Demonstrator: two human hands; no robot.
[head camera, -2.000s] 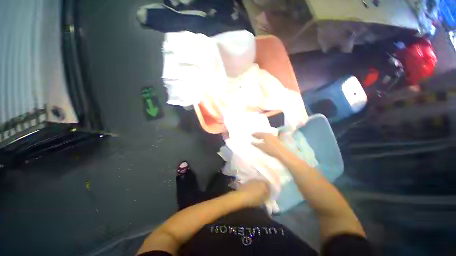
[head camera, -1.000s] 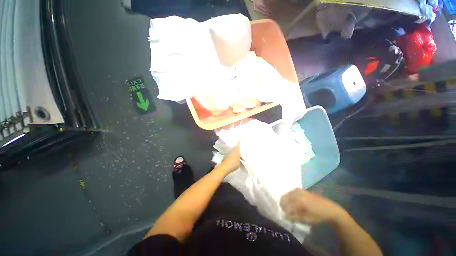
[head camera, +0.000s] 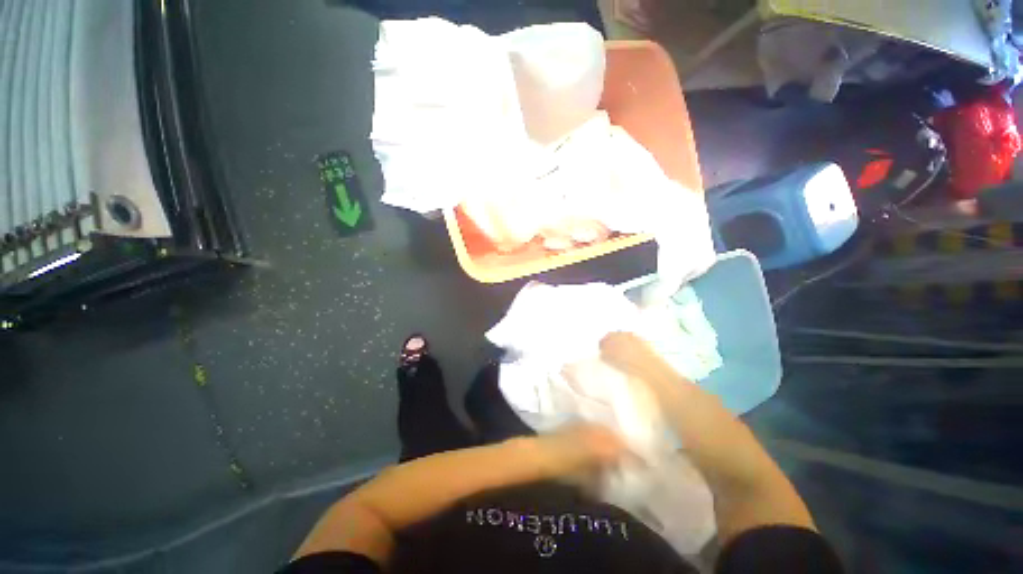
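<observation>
A crumpled, overexposed white cloth (head camera: 555, 325) is bunched in front of my body, beside the pale blue tub (head camera: 761, 336). My right hand (head camera: 630, 357) grips its upper middle. My left hand (head camera: 586, 451) is blurred and holds a lower part, near my shirt; its fingers are hard to make out. The cloth's lower end hangs between my forearms. More white cloth lies in the orange tub (head camera: 494, 267) and hangs over its left side and towards the blue tub. The blue tub also holds pale cloth.
A long rack (head camera: 135, 185) with white strips stands at the left. A blue stool (head camera: 785, 215) is right of the tubs, near a red bag (head camera: 978, 144) and a cream worktable (head camera: 897, 20). A green arrow sign (head camera: 346, 202) marks the floor.
My left hand has moved right and down from the cloth's upper left. My right hand has moved up and left from its lower end. The cloth is more bunched; the tubs appear slightly further right.
</observation>
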